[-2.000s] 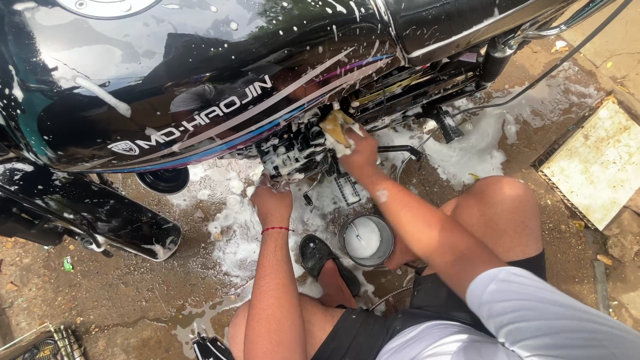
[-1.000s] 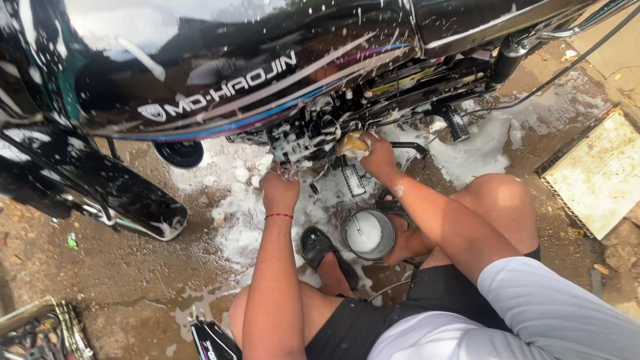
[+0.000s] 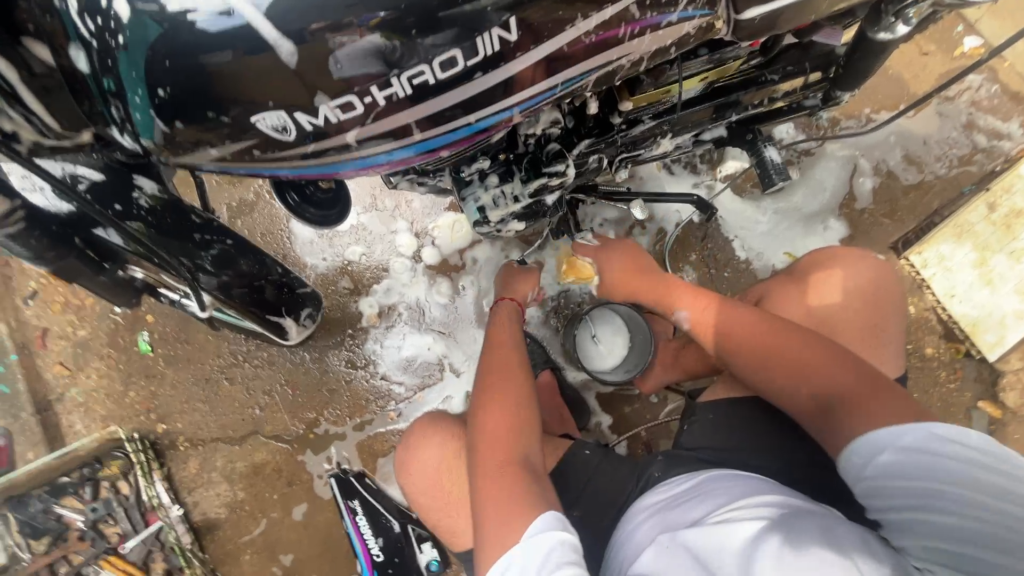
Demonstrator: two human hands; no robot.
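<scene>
A black motorcycle fuel tank (image 3: 400, 96) flecked with foam spans the top of the view. Below it the engine (image 3: 520, 180) is coated in suds. My right hand (image 3: 620, 268) grips a yellow sponge (image 3: 576, 268) beneath the engine, by the foot lever. Just left of the sponge, my left hand (image 3: 518, 284) is curled with a thin dark-tipped piece at its fingers; whether it holds this piece cannot be told. A round container (image 3: 646, 344) of foamy water stands on the ground beneath my right forearm.
White foam (image 3: 424, 320) covers wet ground between the front fender (image 3: 264, 296) and my feet. A tray of tools (image 3: 88, 512) lies lower left, a black side panel (image 3: 384, 528) beside my knee. A pale, dirty board (image 3: 976, 264) is at the right. A hose (image 3: 896, 120) runs upper right.
My right hand and the sponge have come down from the side of the engine, nearer the container. My left hand is now lower, away from the engine. The view has shifted somewhat.
</scene>
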